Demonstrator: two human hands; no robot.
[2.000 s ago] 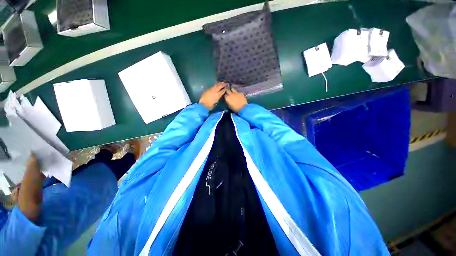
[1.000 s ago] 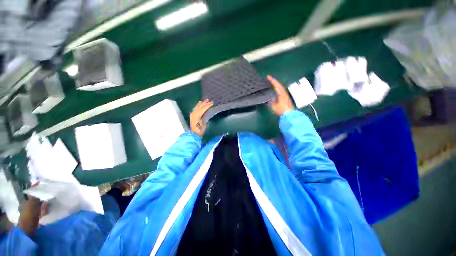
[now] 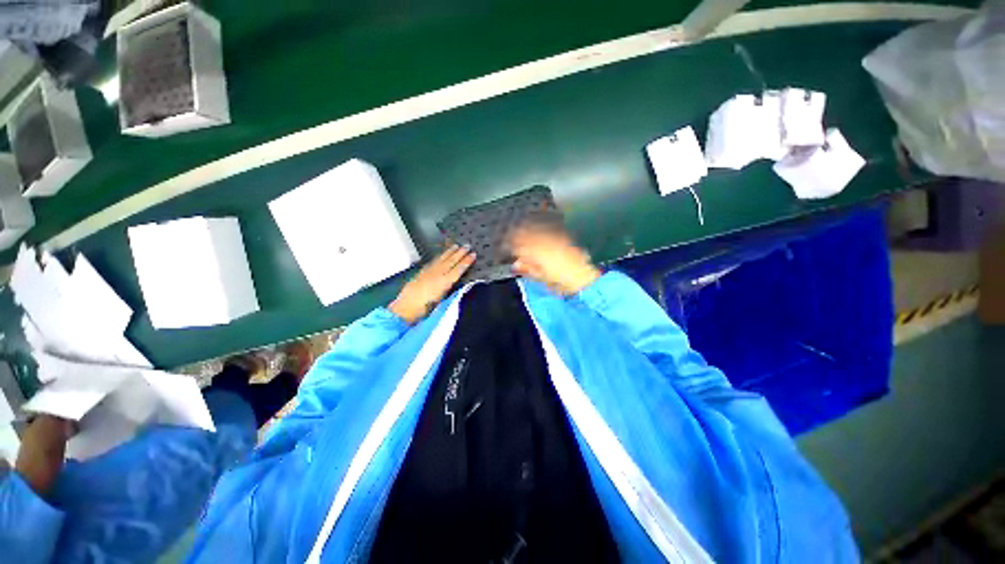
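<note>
The grey patterned wrap [image 3: 503, 216] lies folded to a small dark square on the green bench, right in front of my body. My left hand [image 3: 438, 280] rests on its near left corner, fingers flat. My right hand [image 3: 551, 259] is on its right side and blurred; whether it grips the wrap cannot be told. Two closed white boxes [image 3: 344, 231] stand to the left on the bench. Small white tags [image 3: 676, 161] lie to the right, one with a thin trailing string.
A deep blue bin [image 3: 782, 325] stands beside the bench at right. A clear plastic bag [image 3: 948, 99] is at the bench's right end. Filled open boxes [image 3: 173, 72] are on the far belt at left. A coworker's hand [image 3: 46, 449] holds white card sheets at lower left.
The wrap was spread long, then lifted and folded between both hands; now it is a smaller square lying closer to my body. My hands have come down and closer together on it.
</note>
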